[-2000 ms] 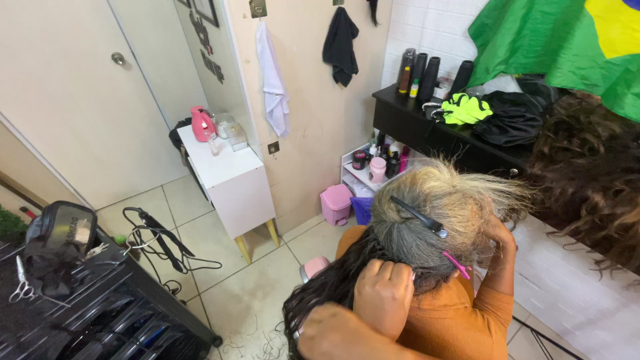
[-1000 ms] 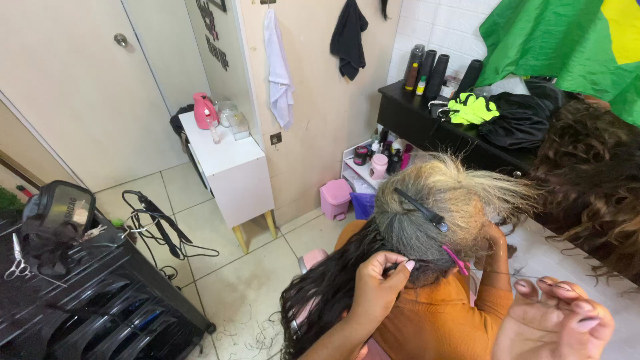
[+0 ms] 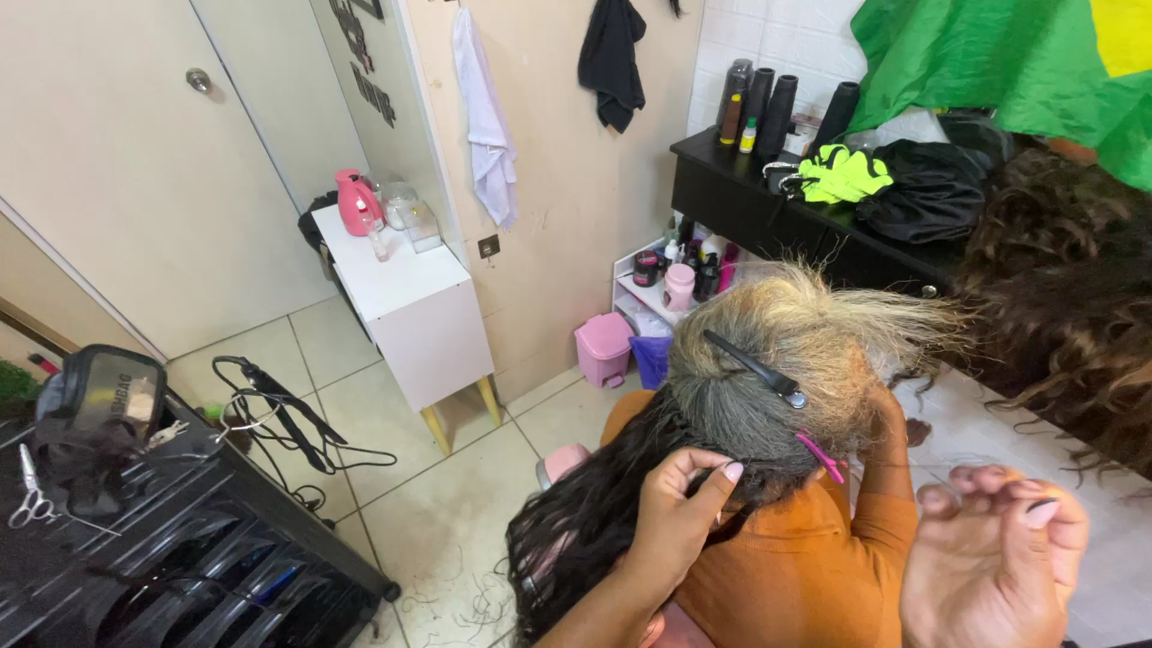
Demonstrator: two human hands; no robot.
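Note:
A seated person in an orange top (image 3: 783, 567) leans forward, a hand at the head. Their hair is blond and grey on top (image 3: 765, 360), with long dark wavy hair (image 3: 576, 522) hanging at the back. A black hair clip (image 3: 754, 367) and a pink clip (image 3: 819, 457) sit in it. My left hand (image 3: 686, 504) pinches a dark strand at the back of the head between thumb and fingers. My right hand (image 3: 994, 549) is off to the right, palm up, its thumb and fingertips together on a small dark, thin thing; a fine thread seems to run from it towards the head.
At the left stands a black cart (image 3: 180, 549) with scissors (image 3: 31, 490) and a corded styling iron (image 3: 288, 414) near it. A white cabinet (image 3: 423, 333) and a pink bin (image 3: 603, 349) are by the wall. Curly brown hair (image 3: 1062, 270) hangs over the black dresser (image 3: 747, 198) side.
Two seconds ago both hands were close together at the dark hair. My right hand has moved away to the right and turned palm up; my left hand stays at the back of the head.

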